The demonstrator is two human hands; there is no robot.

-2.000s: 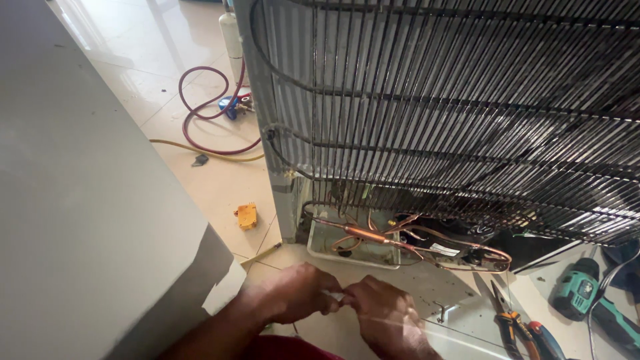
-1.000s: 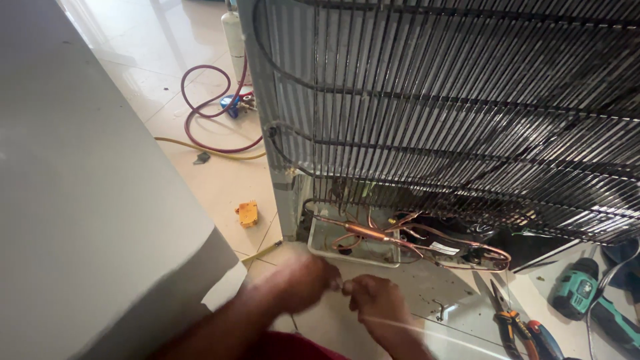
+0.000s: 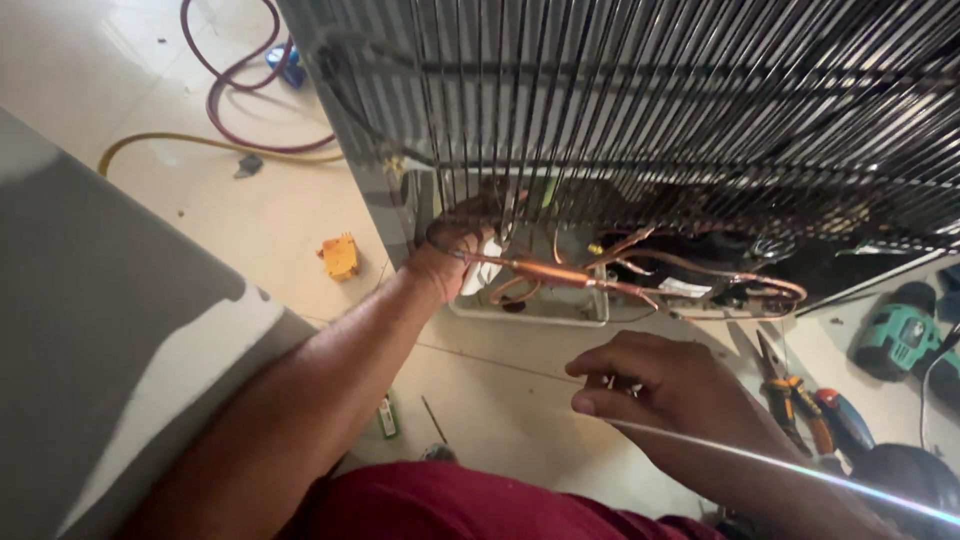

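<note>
My left hand (image 3: 461, 244) reaches in behind the lower end of the black wire condenser (image 3: 600, 97) on a refrigerator's back, above a pale plastic tray (image 3: 525, 321). Something white (image 3: 482, 270), perhaps cloth or paper, shows against its palm; its fingers are partly hidden by the wires. Just beside that hand runs a copper filter drier (image 3: 553, 274), joined to bent copper tubing (image 3: 757, 279). My right hand (image 3: 645, 375) hovers over the floor, below and right of the tray, its thumb and fingers curled but apart, with no object plain between them.
Long-nose pliers (image 3: 781, 390), a tool with a blue and red handle (image 3: 844, 418) and a teal cordless drill (image 3: 900, 330) lie at the right. An orange plastic piece (image 3: 340, 257), a yellow hose (image 3: 172, 137) and a dark red hose (image 3: 214, 105) are on the left floor. A grey panel (image 3: 112, 300) borders the left.
My hands were together in front of the tray and have parted. The left has gone in behind the condenser's lower edge; the right is by itself over the floor. The view has moved closer.
</note>
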